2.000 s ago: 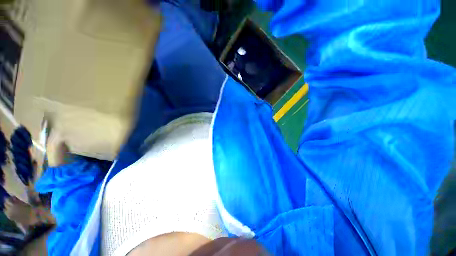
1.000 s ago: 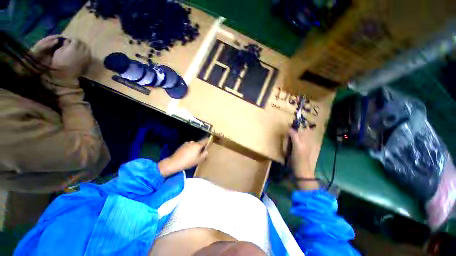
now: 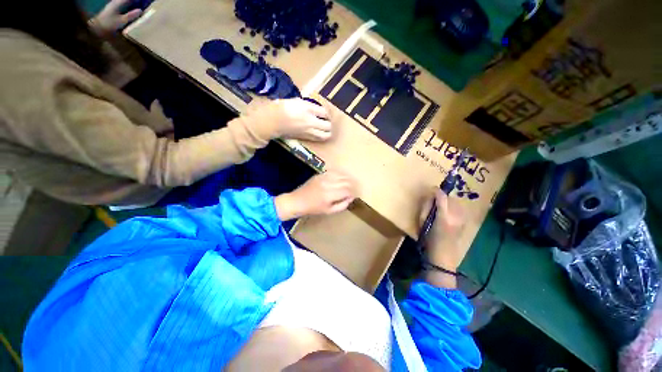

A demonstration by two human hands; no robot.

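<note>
My right hand [image 3: 446, 221] holds a black pen-like soldering iron [image 3: 433, 211] at the right part of the cardboard sheet [image 3: 377, 182]. Its tip end points at small black parts [image 3: 464, 190] near the printed lettering. My left hand [image 3: 325, 195] is at the sheet's front edge with fingers curled; I cannot tell if something is in it. A row of overlapping dark oval covers [image 3: 250, 75] lies at the left of the sheet. A coworker's hand [image 3: 305, 120] is beside the row's near end.
A coworker in a tan top is at the left. A heap of small dark parts [image 3: 284, 22] lies at the back. An open carton [image 3: 341, 243] is at my lap. A dark boxy station [image 3: 548, 200], its cord and a clear plastic bag [image 3: 613, 269] are at the right.
My view has swung back to the bench. Since one second ago, the coworker's arm has reached across to the covers, and my left hand has moved onto the sheet's edge.
</note>
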